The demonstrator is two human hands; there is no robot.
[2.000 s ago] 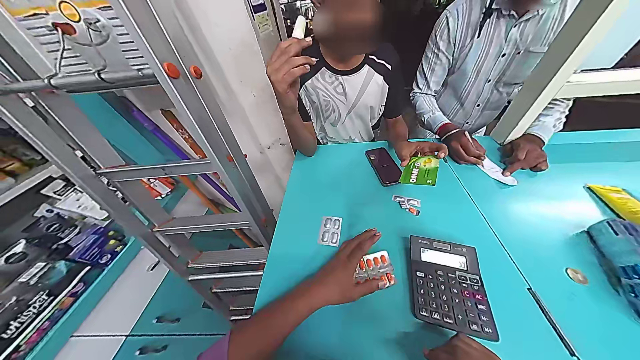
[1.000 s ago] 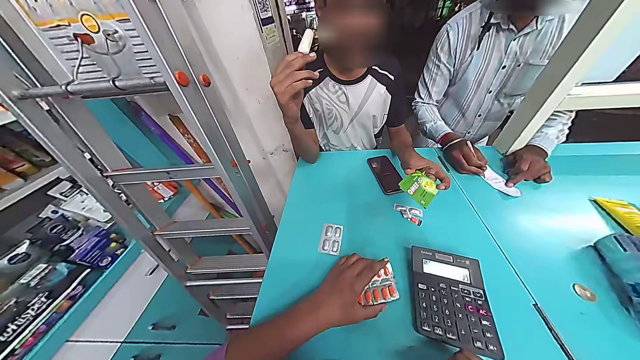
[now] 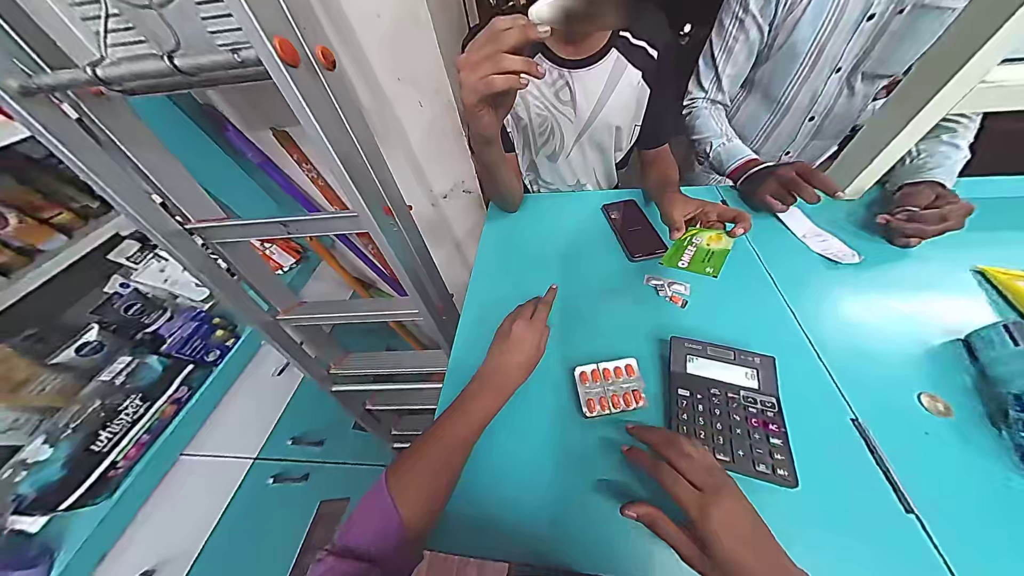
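Note:
My left hand [image 3: 520, 336] is over the left part of the turquoise counter [image 3: 560, 496], index finger extended; whether something is under it or in it is hidden. To its right lies a blister pack of orange capsules [image 3: 610, 387], touched by neither hand. My right hand [image 3: 680, 480], fingers apart and holding nothing, hovers beside the lower left of a Casio calculator [image 3: 732, 412]. Cut blister pieces [image 3: 668, 290] lie beyond, near a green sachet [image 3: 698, 252] in the fingers of a person opposite. A dark smartphone [image 3: 634, 230] lies beside that person's hand.
A metal ladder [image 3: 328, 224] stands left of the counter, by shelves with packaged goods [image 3: 104, 432]. A second person's hands [image 3: 788, 186] are by a paper slip [image 3: 820, 236] at the far edge. A coin-like disc [image 3: 935, 404] and a blue bundle [image 3: 1000, 376] are at right.
My left hand has left the orange capsule pack and moved up and left, where a silvery blister strip lay in view before. My right hand has come farther into view.

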